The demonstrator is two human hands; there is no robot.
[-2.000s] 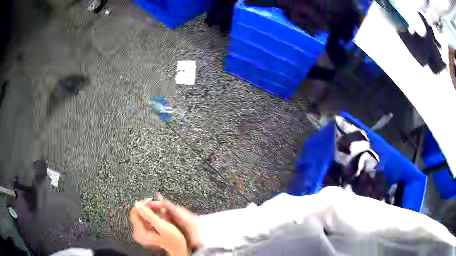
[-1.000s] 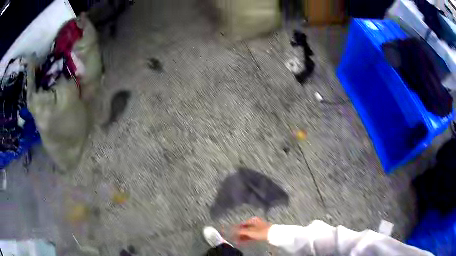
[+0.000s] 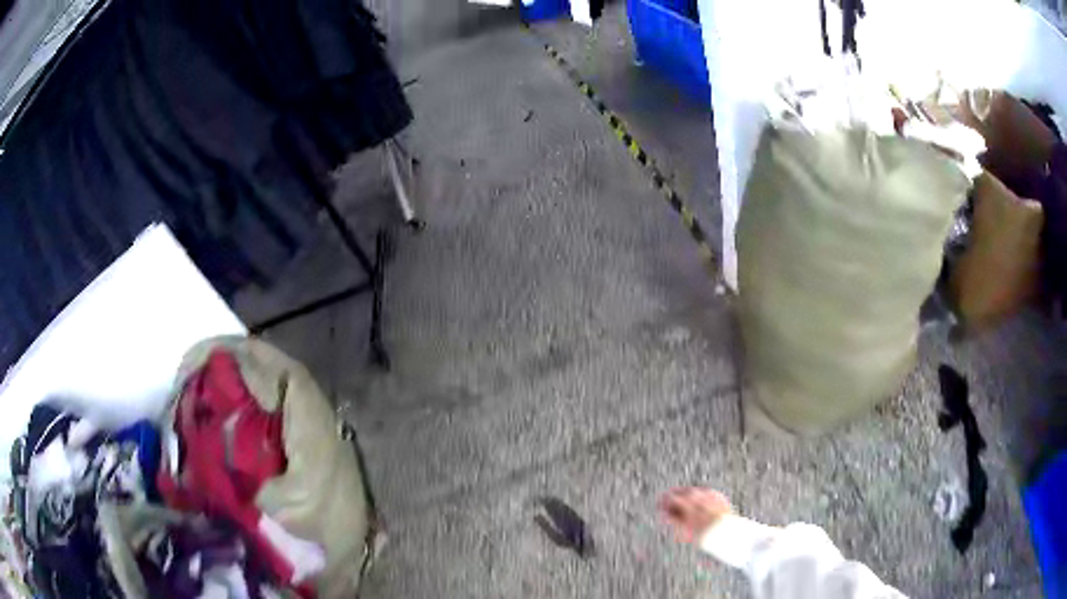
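Observation:
My right hand (image 3: 695,511) shows at the bottom, right of centre, small and blurred, with a white sleeve behind it. Its fingers are too blurred to tell how they are held, and no object shows in it. My left hand is out of the picture. Nearest in front, a small dark scrap (image 3: 565,527) lies on the grey speckled floor (image 3: 527,351), left of my right hand. A full beige woven sack (image 3: 837,275) stands upright at the right. Another beige sack (image 3: 328,468) with red cloth (image 3: 231,435) at its mouth is at the lower left.
Dark garments (image 3: 199,140) hang on a metal-legged rack at the upper left. A white table (image 3: 140,316) and mixed cloth (image 3: 82,503) are at left. A brown box (image 3: 997,252) stands beyond the right sack. Yellow-black tape (image 3: 633,147) runs along the floor. Dark cloth (image 3: 962,451) lies right.
The view has moved forward across the floor. The upright sack and hanging garments now show fully, and the blue bin has slid mostly out at right. My right hand has shifted right in view.

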